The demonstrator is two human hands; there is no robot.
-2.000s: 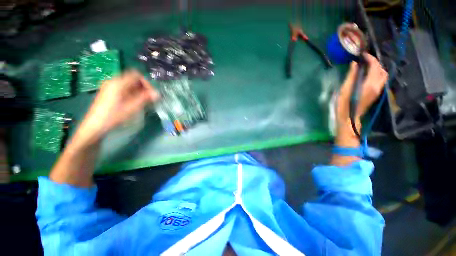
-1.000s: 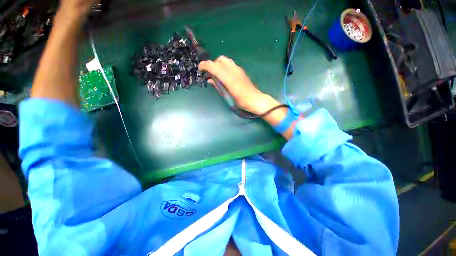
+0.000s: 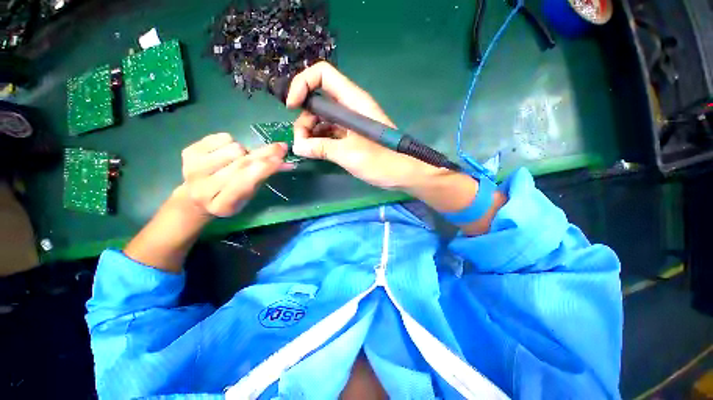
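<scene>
A small green circuit board (image 3: 277, 134) shows between my two hands, partly hidden by the fingers. My left hand (image 3: 227, 172) has its fingertips closed at the board's near left side, and a thin silvery wire (image 3: 275, 190) shows below them. My right hand (image 3: 336, 129) holds the thick black soldering iron (image 3: 352, 121), whose tip end points up and left toward the heap; its thumb and finger also touch the board's right side. The heap of small black components (image 3: 270, 39) lies behind the board.
Three green boards (image 3: 156, 76) lie at left beside a white scrap (image 3: 150, 37). Black-handled cutters (image 3: 534, 23) and a blue roll (image 3: 564, 19) lie at upper right. A black tray (image 3: 664, 148) stands far right. A blue cord (image 3: 477, 86) runs to my right wrist.
My left hand has come down from the upper left to the middle. My right hand has moved slightly down and left with the iron. A board now shows between both hands.
</scene>
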